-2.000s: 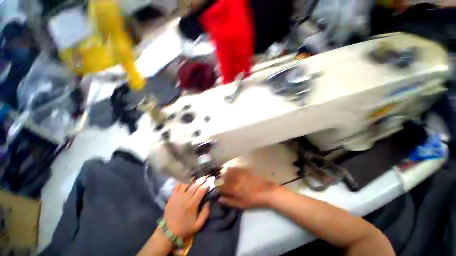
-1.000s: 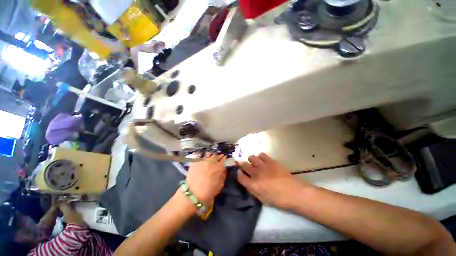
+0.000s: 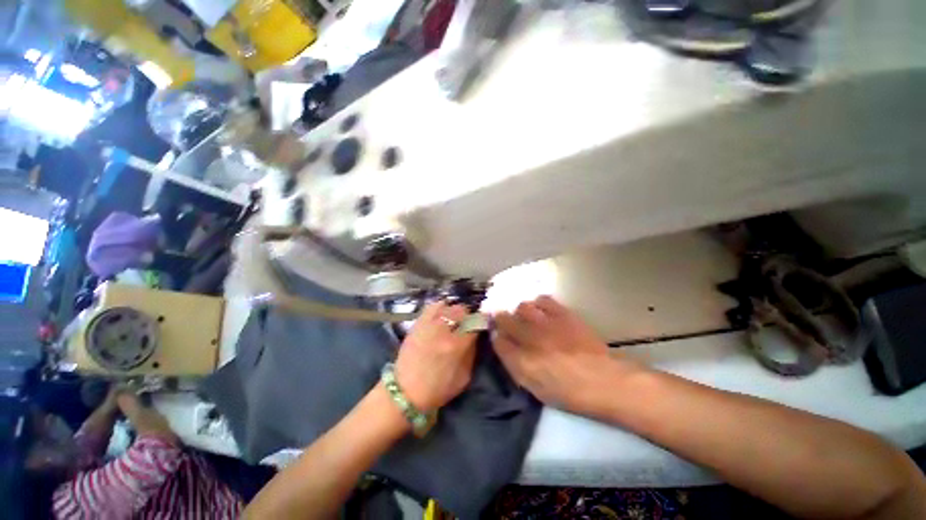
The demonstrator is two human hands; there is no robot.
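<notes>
A dark grey garment panel (image 3: 305, 381) lies on the machine bed, left of and below the needle area of a cream sewing machine (image 3: 609, 173). My left hand (image 3: 437, 361), with a beaded bracelet on the wrist, holds the cloth just in front of the presser foot (image 3: 462, 295). A small pale strip shows at its fingertips. My right hand (image 3: 548, 355) is close beside it, its fingers bent onto the cloth's edge. The fingertips and the needle are blurred, and the stitching spot is partly hidden by the hands.
Dark scissors (image 3: 802, 315) lie under the arm at the right, beside a black rectangular pad (image 3: 899, 335). At the left are another cream machine (image 3: 152, 330) and a person in a striped sleeve (image 3: 132, 472). Patterned cloth (image 3: 609, 503) shows below the table edge.
The view has swung and moved closer to the machine. The hands remain at the presser foot, now nearly touching each other. The red item behind has left the view.
</notes>
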